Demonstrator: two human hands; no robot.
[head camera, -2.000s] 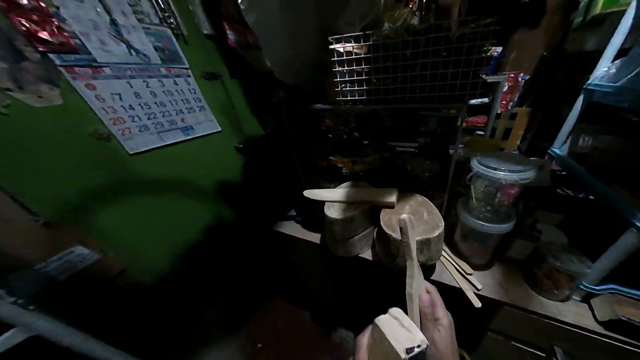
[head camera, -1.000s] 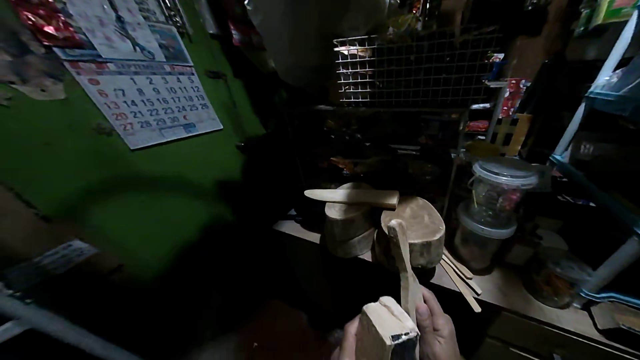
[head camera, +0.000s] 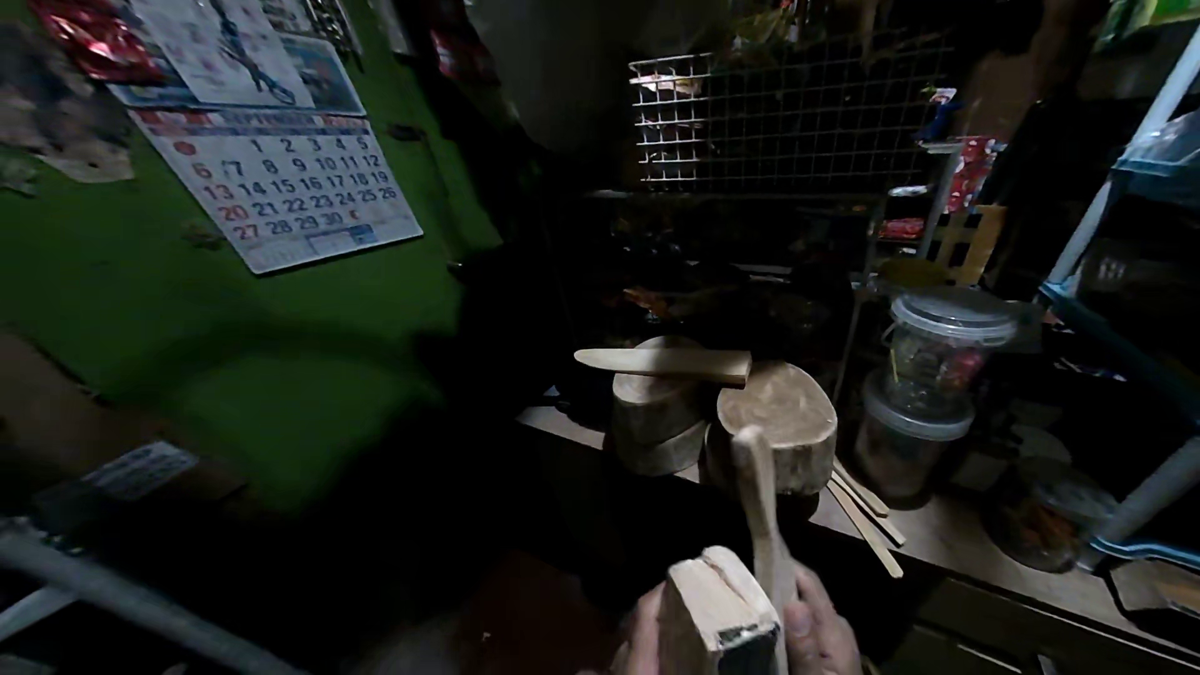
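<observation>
At the bottom centre, my left hand (head camera: 639, 630) grips a pale wooden block (head camera: 717, 605) with a dark patch on its end. Close beside it, my right hand (head camera: 817, 626) holds a slim, shaped wooden piece (head camera: 761, 497) with a rounded tip, upright along the block's right side. Whether the two pieces touch is unclear. Beyond the hands, a flat wooden blade-shaped piece (head camera: 656, 362) lies across two stacked wood rounds (head camera: 656, 436), its squared end reaching a thicker wood round (head camera: 776, 412) on the right. Several thin wooden sticks (head camera: 867, 525) lie on the ledge.
Two lidded clear plastic tubs (head camera: 947, 361) are stacked right of the rounds, near a clear jar (head camera: 1050, 516). A blue-white metal rack (head camera: 1092, 234) borders the right side. A calendar (head camera: 295, 192) hangs on a green wall at left; a wire grid (head camera: 750, 122) stands behind.
Both hands keep hold of the block and the slim piece. The slim piece's tip leaned a little further left one second ago than two seconds ago.
</observation>
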